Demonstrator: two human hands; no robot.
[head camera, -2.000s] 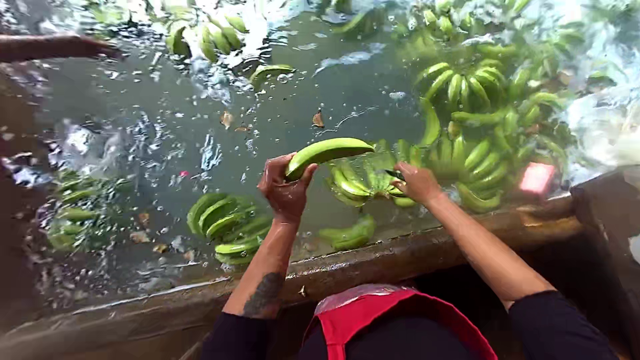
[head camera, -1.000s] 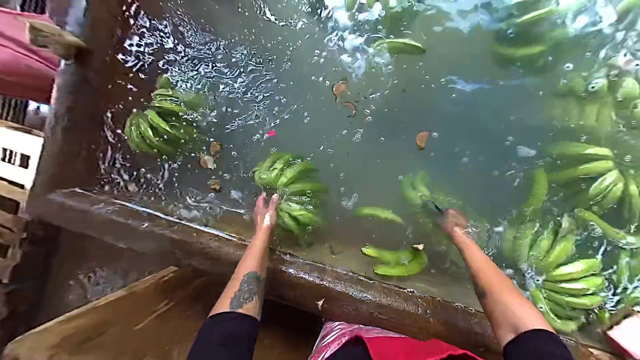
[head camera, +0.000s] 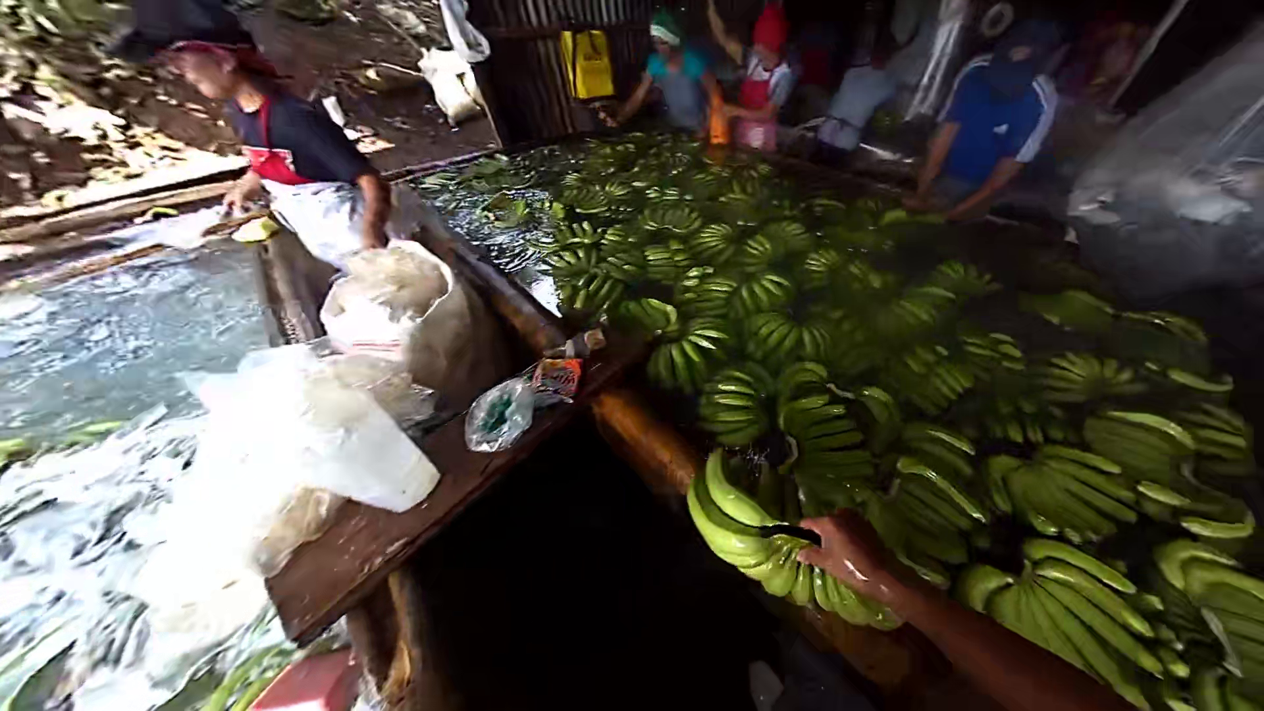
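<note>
My right hand (head camera: 851, 558) grips a hand of green bananas (head camera: 736, 528) at its near right side, over the wooden rim of a water tank. A dark, thin tool (head camera: 788, 532) sticks out of the same fist toward the left, lying against the fruit. Many other clusters of green bananas (head camera: 1071, 489) float in the dark water beside and beyond my hand. My left hand is not in view.
A wooden plank (head camera: 395, 548) spans the gap at left, bearing plastic sheets (head camera: 306, 425) and a small clear bag (head camera: 499, 413). Behind it stands a stuffed white sack (head camera: 415, 316). A co-worker (head camera: 306, 158) stands near it; several people work along the far edge. Another water tank (head camera: 128, 326) lies left.
The view has swung far round, from one tank to another full of bananas. My right hand now grips a banana cluster; my left hand, seen earlier at a cluster in the water, has left the view.
</note>
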